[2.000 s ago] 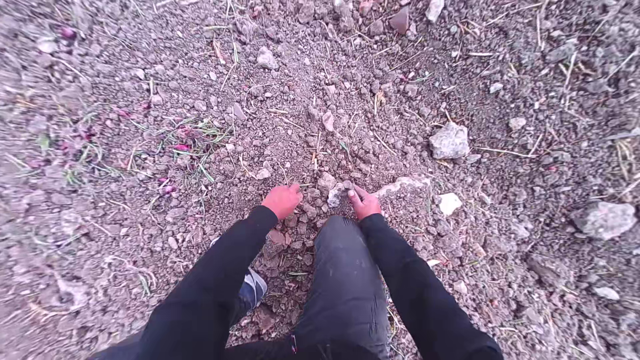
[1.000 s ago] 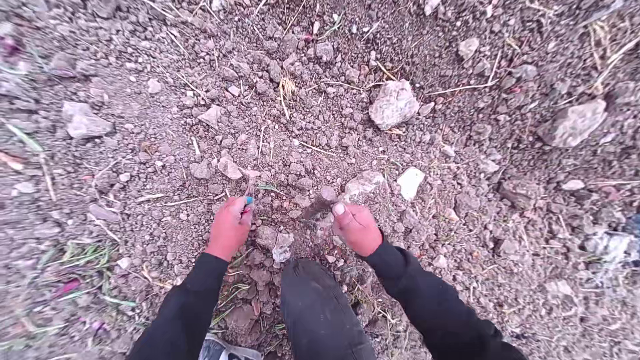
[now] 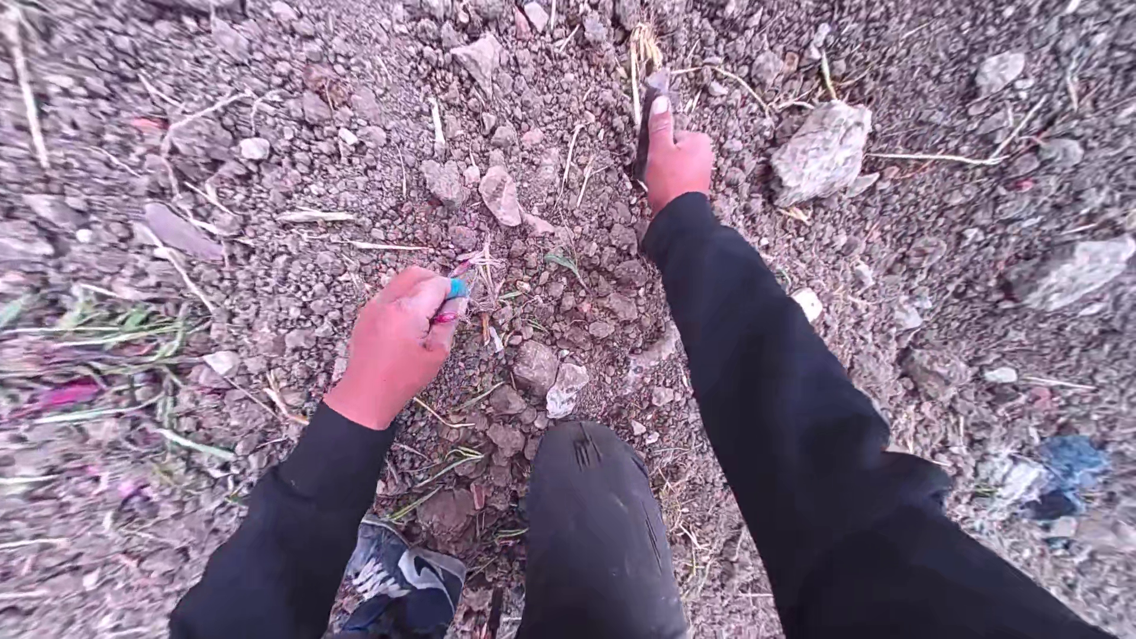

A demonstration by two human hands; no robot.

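My left hand (image 3: 404,333), with something blue around a fingertip, is closed on a small plant with thin pale roots (image 3: 484,266) and a bit of pink stem. It is low over the stony soil (image 3: 532,302), left of centre. My right hand (image 3: 676,155) reaches forward and grips a dark, flat tool (image 3: 646,133), thumb along its top; its exact kind cannot be told. The tool's far end is beside a tuft of dry straw (image 3: 644,44). A small green sprig (image 3: 564,262) lies on the soil between my hands.
A large pale rock (image 3: 821,151) lies right of my right hand, another rock (image 3: 1078,273) farther right. Green stalks (image 3: 106,342) with pink parts lie at the left. My knee (image 3: 590,497) and a shoe (image 3: 399,577) are at the bottom; blue scrap (image 3: 1069,466) lies lower right.
My right hand has moved forward with the dark tool, away from the soil in front of my knee to the straw tuft. My left hand stays at the left. The view has shifted.
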